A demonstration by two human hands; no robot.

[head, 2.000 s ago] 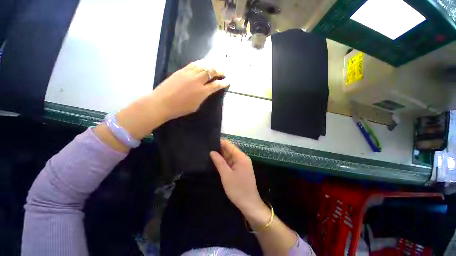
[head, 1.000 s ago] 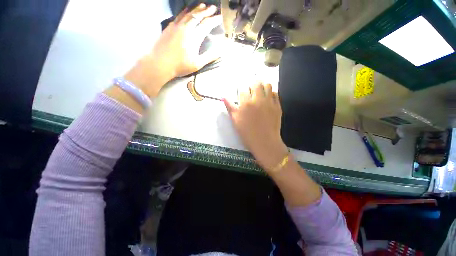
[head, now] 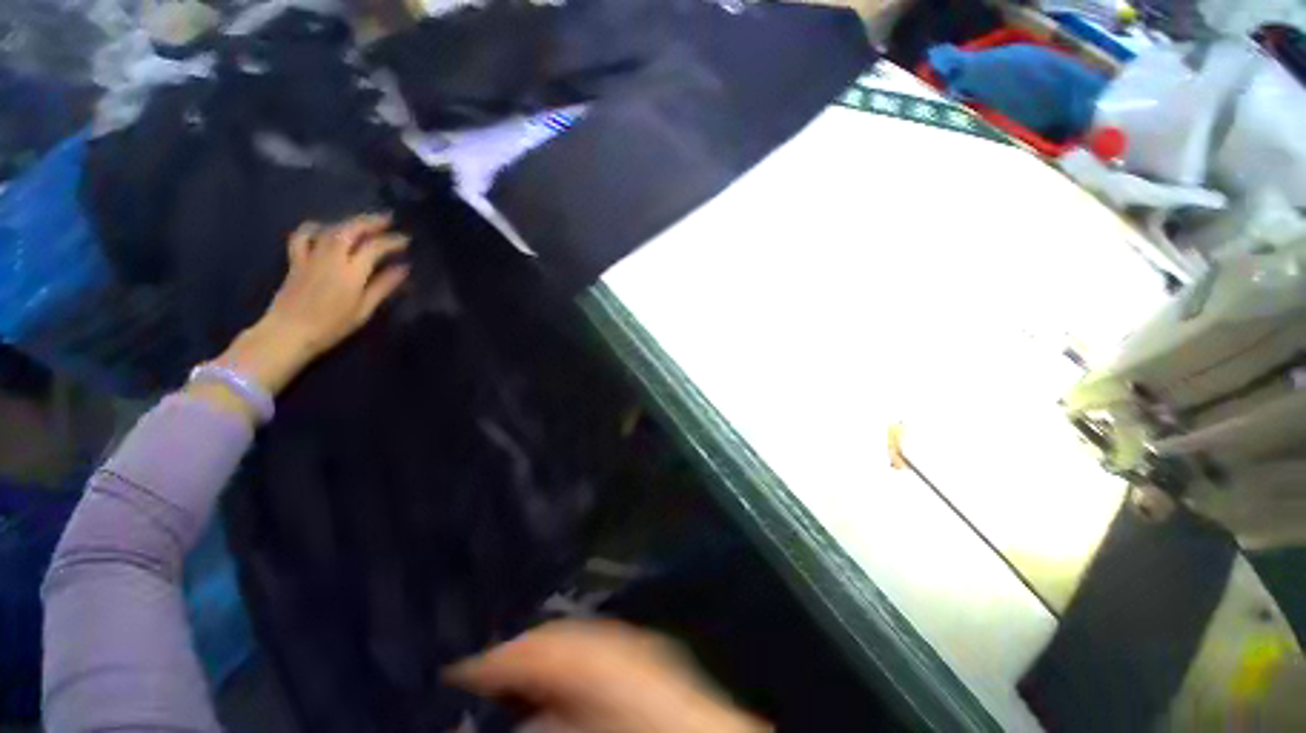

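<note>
My left hand [head: 341,287] lies on a pile of crumpled dark cloth [head: 358,473] left of the table edge, its fingers spread a little; whether it grips the cloth I cannot tell. My right hand [head: 609,680] is blurred at the bottom edge, over the lower part of the dark cloth; its grip cannot be made out. A large flat dark panel [head: 673,136] lies over the far left end of the table. The stack of small dark pieces [head: 1139,616] lies on the table beside the machine head [head: 1232,387].
The white table [head: 859,287] has a green edge [head: 774,508]. Blue plastic [head: 57,258] shows behind the pile. A red basket [head: 988,79] with blue cloth [head: 1024,89] and white bags [head: 1189,122] stand beyond the table. A yellow label [head: 1258,669] is at the lower right.
The view has swung left, so the machine now sits at the right. Both hands have left the needle area; my left hand is now on the dark pile and my right is low over it.
</note>
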